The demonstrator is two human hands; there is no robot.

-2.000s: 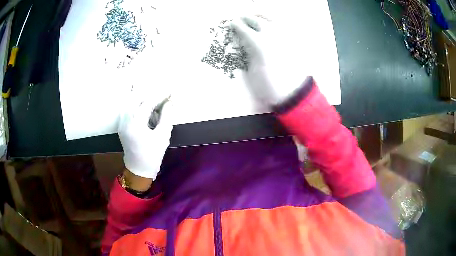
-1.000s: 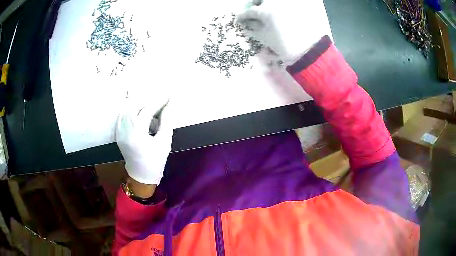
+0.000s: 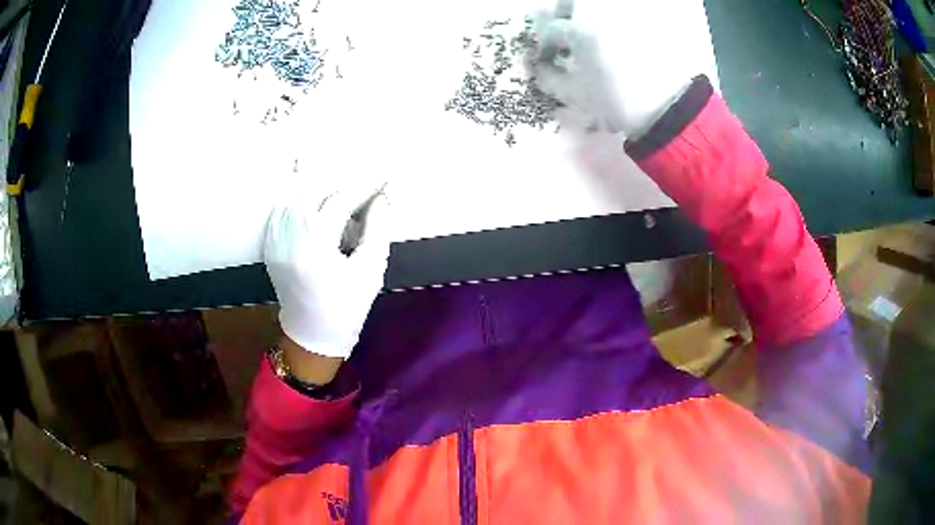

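Observation:
A white paper sheet (image 3: 205, 195) lies on the dark green bench. A bluish pile of small screws (image 3: 272, 46) is on its left part and a darker pile (image 3: 502, 92) is right of centre. My left hand (image 3: 330, 261), in a white glove, rests at the sheet's front edge, fingers curled; whether it holds anything is unclear. My right hand (image 3: 600, 67), also gloved, is over the right edge of the darker pile, palm down. Its fingertips are blurred and blend into the paper, so what they touch cannot be told.
A yellow-and-black screwdriver (image 3: 28, 113) lies at the left bench edge. Tangled wire harnesses (image 3: 871, 62) lie at the right back. A tiny pale part (image 3: 649, 220) sits on the dark front edge (image 3: 492, 251). Brown cardboard boxes (image 3: 861, 272) are below the bench.
My right hand has moved from above the darker pile to its right side. The tiny part at the front edge, covered at first, now shows. My left hand stays at the sheet's front; the view has shifted slightly.

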